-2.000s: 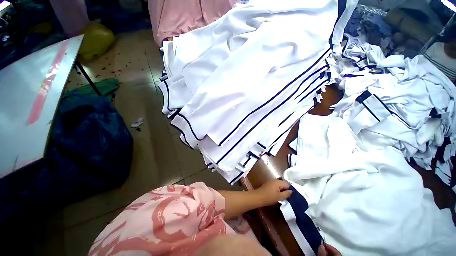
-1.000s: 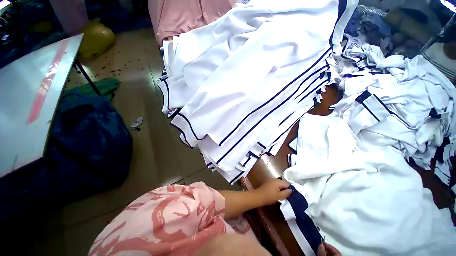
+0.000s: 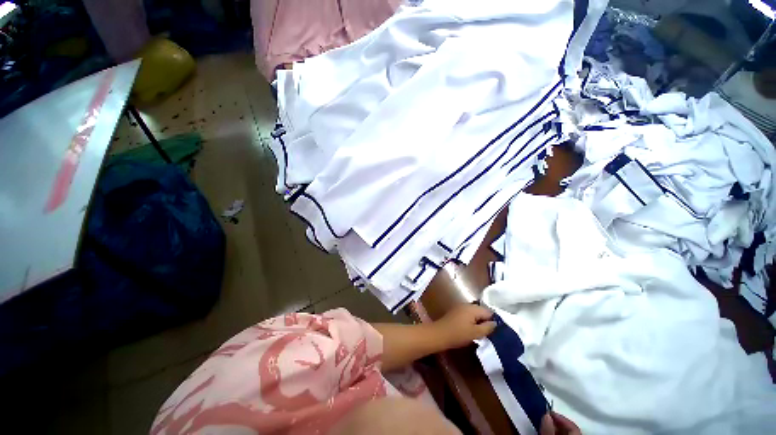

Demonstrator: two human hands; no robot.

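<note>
A white garment [image 3: 630,331] lies spread in front of me at the lower right, its navy hem band [image 3: 516,365] with a white edge running along the table's near edge. My left hand [image 3: 470,325] pinches the upper end of the band between thumb and fingers. My right hand [image 3: 559,424] is at the bottom edge of the picture, mostly cut off; its fingertips are on the lower end of the band. Whether it holds snips is hidden.
A layered stack of white garments [image 3: 442,127] with navy lines lies ahead. A crumpled white pile [image 3: 706,161] is at the right on the reddish-brown table [image 3: 447,289]. A white-topped table [image 3: 51,170] and a dark blue bag [image 3: 153,238] stand at the left.
</note>
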